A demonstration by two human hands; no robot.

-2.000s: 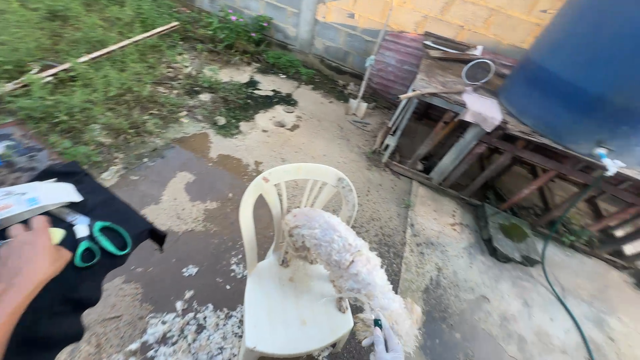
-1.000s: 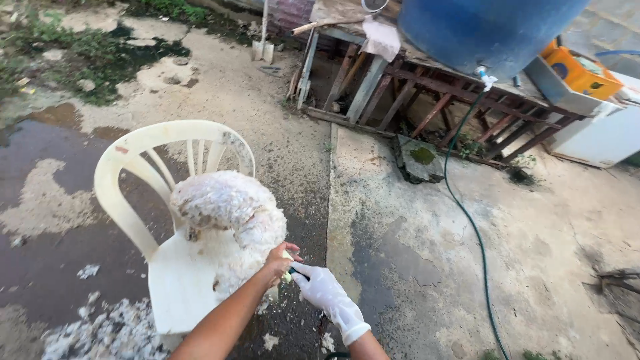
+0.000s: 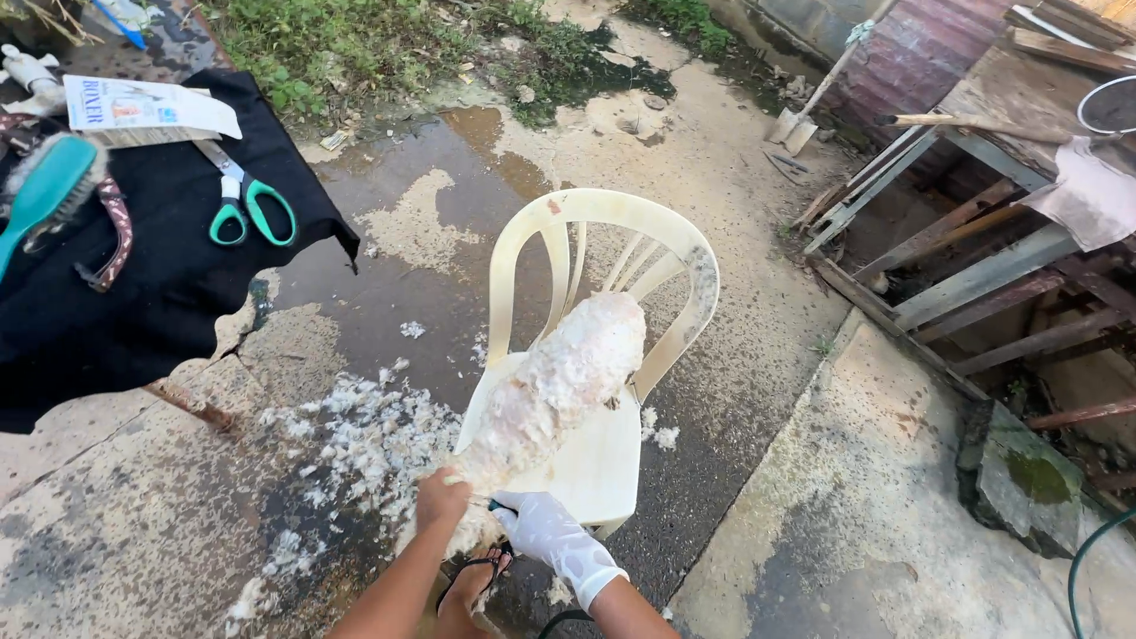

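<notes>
A white-furred animal point(image 3: 559, 373), its head not clearly made out, lies along a cream plastic chair point(image 3: 603, 470). My bare left hand point(image 3: 441, 499) is closed at its near end, on the white fur; something pale yellowish shows by the fingers. Just right of it, my right hand point(image 3: 541, 528), in a white glove, grips a tool with a dark green handle point(image 3: 501, 506); its working end is hidden at the fur. On a black cloth point(image 3: 133, 328) at the left lie scissors with green handles point(image 3: 257, 213), a teal brush point(image 3: 53, 182), a patterned collar point(image 3: 115, 231) and a printed packet point(image 3: 146, 111).
Tufts of white fur point(image 3: 382, 435) litter the wet concrete left of the chair. A wooden bench point(image 3: 994, 98) with a pink cloth point(image 3: 1087, 195) stands at the right, near a shovel point(image 3: 792, 129). A green hose point(image 3: 1078, 568) runs at the lower right. A sandalled foot point(image 3: 479, 577) is below my hands.
My left hand was over the cloth two seconds ago; one second ago it was beside my gloved hand at the animal, as now. The view has swung right and back left.
</notes>
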